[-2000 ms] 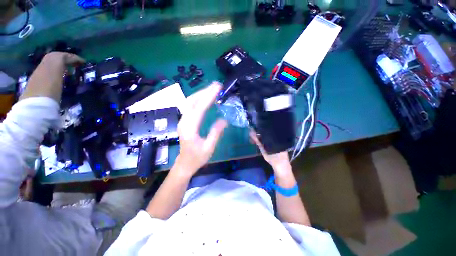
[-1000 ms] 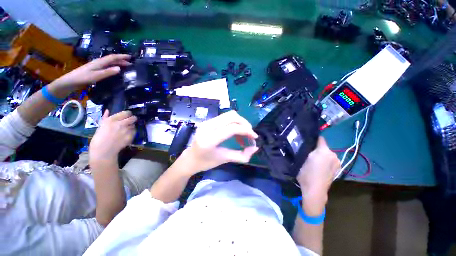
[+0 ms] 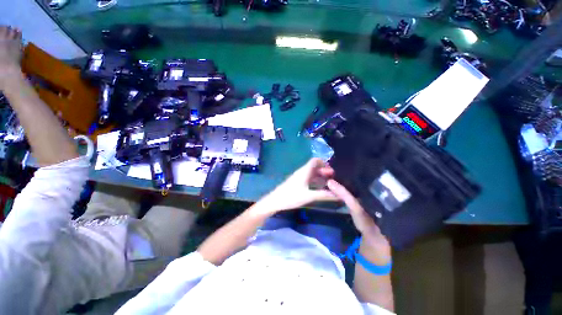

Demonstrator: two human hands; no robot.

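Note:
A black boxy handheld unit (image 3: 425,200) with a white label on its flat face is raised above the bench's front edge, right of centre. My right hand (image 3: 357,212) holds it by its left end; part of the hand is hidden against the housing. My left hand (image 3: 311,184) touches the same end, with thumb and fingers bent together at the housing's edge. Whether a small part is between the left fingertips cannot be told.
Several black units with grips (image 3: 231,147) lie on white paper (image 3: 262,120) at left. Small black parts (image 3: 283,95) and another unit (image 3: 342,89) lie mid-bench. A lit power supply (image 3: 450,92) stands behind the held unit. A neighbouring person's arm (image 3: 43,123) reaches past an orange block (image 3: 58,83).
The held unit has turned and come closer, its label now facing me lower right. My left hand has moved from beside the unit onto its end. The neighbour's arm has moved up and left.

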